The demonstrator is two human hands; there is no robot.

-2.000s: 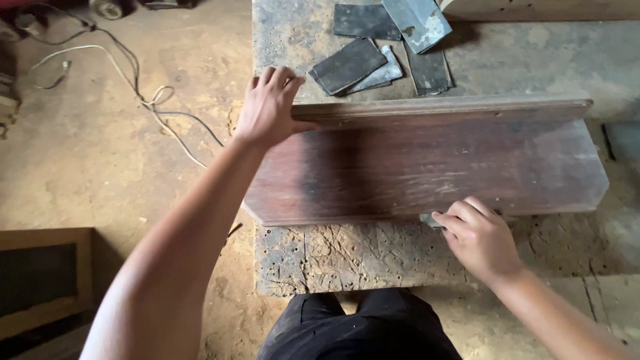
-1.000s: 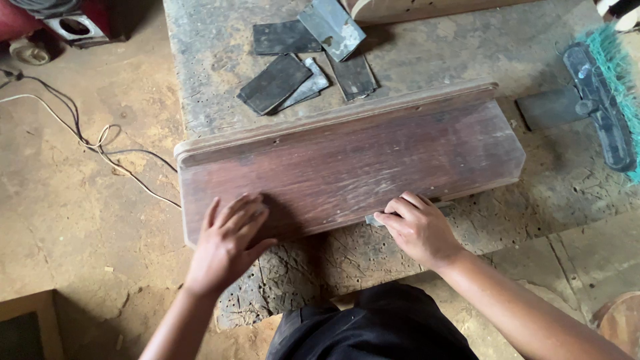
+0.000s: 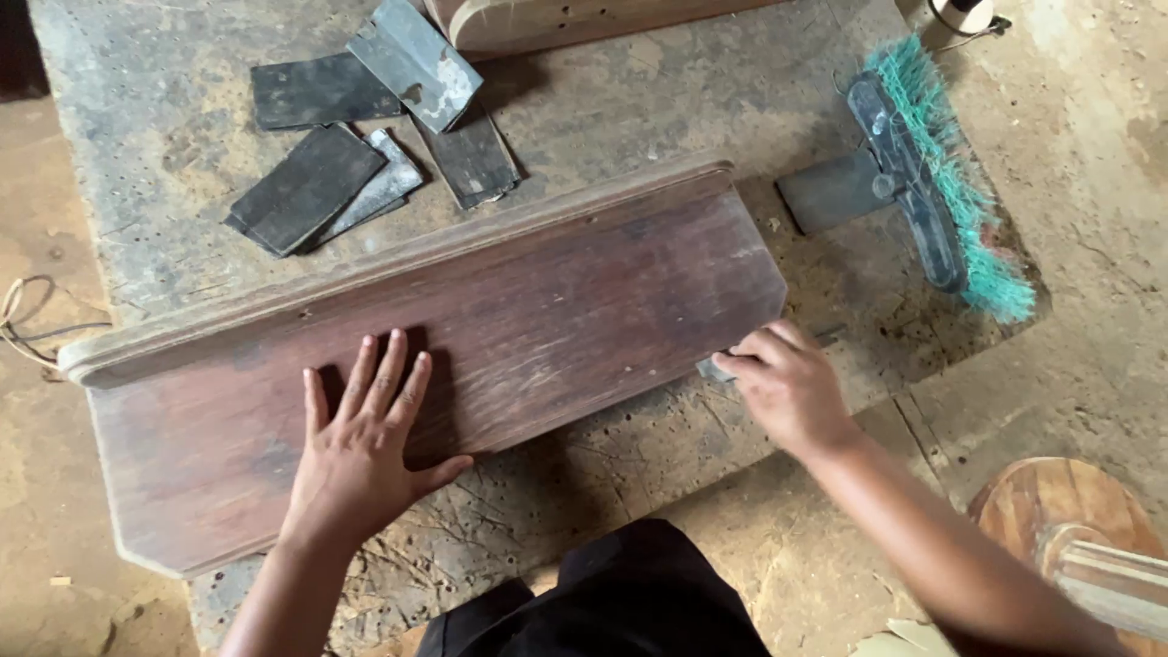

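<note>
A reddish-brown wooden panel (image 3: 566, 301) with a moulded rail along its far edge and cut corners lies aslant on a worn workbench (image 3: 639, 100). My left hand (image 3: 365, 447) rests flat on the panel near its front edge, fingers spread, holding nothing. My right hand (image 3: 789, 388) pinches a small grey piece, apparently folded sandpaper (image 3: 716, 367), against the panel's front edge near the right corner. Most of that piece is hidden by the fingers.
Several dark sandpaper sheets (image 3: 306, 187) lie beyond the panel. A brush head with teal bristles (image 3: 949, 182) sits at the right over a dark flat piece (image 3: 830, 190). Another wooden part (image 3: 584, 23) is at the back. A round wooden piece (image 3: 1063, 502) stands lower right.
My left hand has gone from the panel's far left corner to flat on its face. My right hand has moved right along the front edge, still holding the grey piece. The view has shifted.
</note>
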